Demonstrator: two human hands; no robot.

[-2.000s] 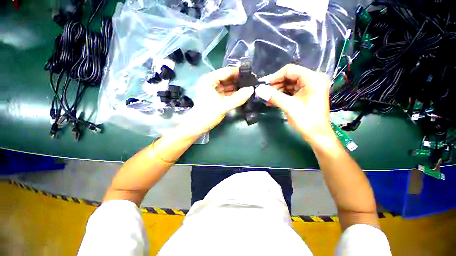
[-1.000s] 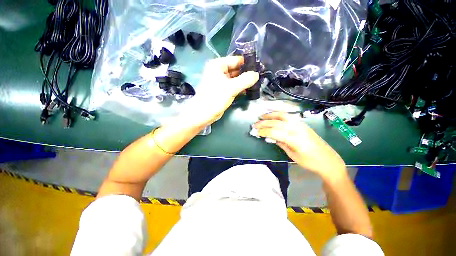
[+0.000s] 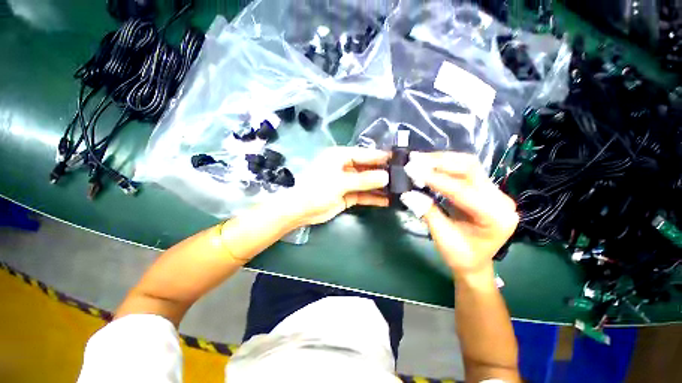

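A small black plastic housing (image 3: 400, 173) is held upright between both hands near the middle of the view, with a pale tip at its upper end. My left hand (image 3: 348, 183) grips it from the left with the fingertips. My right hand (image 3: 467, 206) pinches it from the right with thumb and fingers. The fingers hide parts of the housing, and I cannot tell whether a cable runs from it behind my right hand.
Loose black pieces (image 3: 265, 166) lie on a clear bag (image 3: 187, 142) at left. A greyer bag with a white label (image 3: 465, 84) is beyond the hands. Bundled black cables (image 3: 146, 75) lie far left. Tangled cables (image 3: 598, 157) with green boards (image 3: 592, 331) lie at right.
My right hand has come up from the table to the housing, so both hands hold it now. The view has shifted and turned, showing more of the far bags.
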